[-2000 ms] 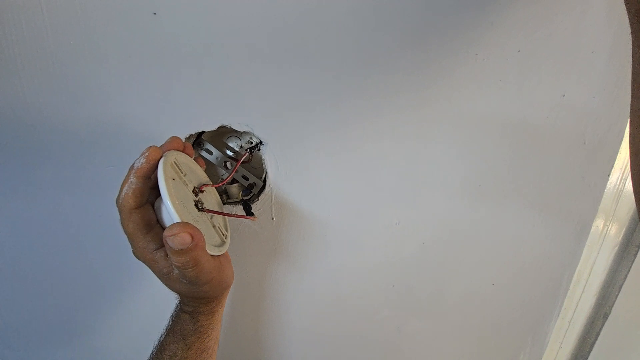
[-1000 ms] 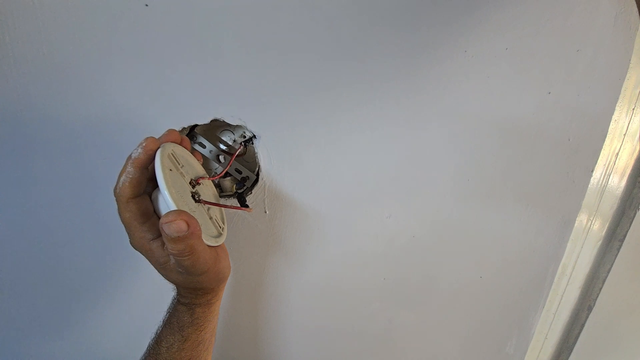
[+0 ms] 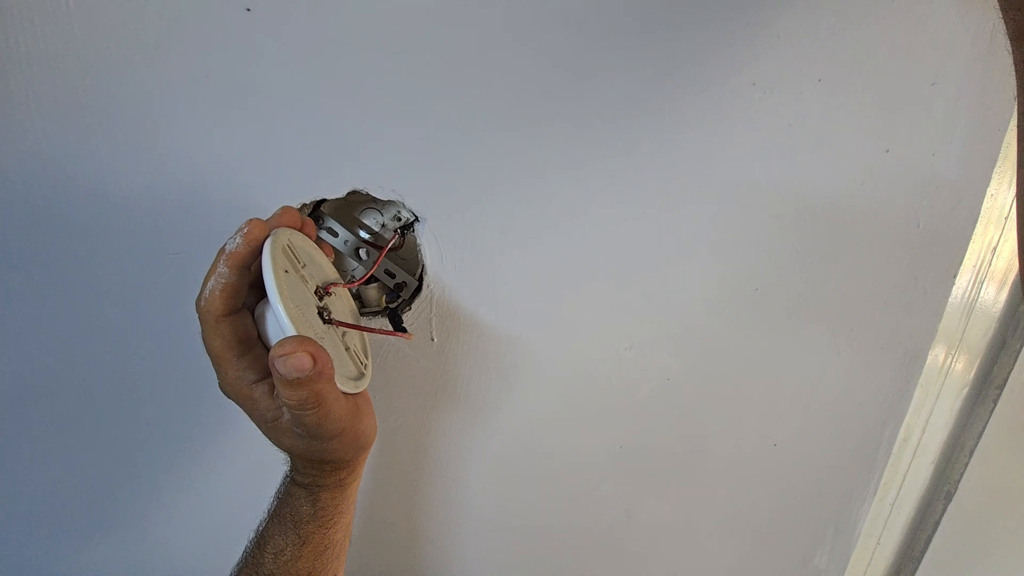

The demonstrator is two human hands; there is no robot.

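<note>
My left hand (image 3: 296, 384) grips a white round lampholder (image 3: 312, 308) at its rim, thumb over the near edge and fingers curled round behind. The lampholder is tilted, its unglazed back turned partly toward me. From that back a red wire (image 3: 370, 276) runs up to a dark joint at the upper right of a metal electrical box (image 3: 392, 260), set in a rough round hole. A lower red wire (image 3: 368, 327) reaches out to the right, its end close to a black-covered wire (image 3: 397, 319). Across the box lies a slotted metal strap (image 3: 352, 244). My right hand cannot be made out.
A painted flat surface (image 3: 640, 280) surrounds the hole, with chipped edges and small marks. Glossy cream trim (image 3: 944, 352) slants down the right side. At the upper right edge a brown shape (image 3: 1019, 48) is cut off; what it is cannot be told.
</note>
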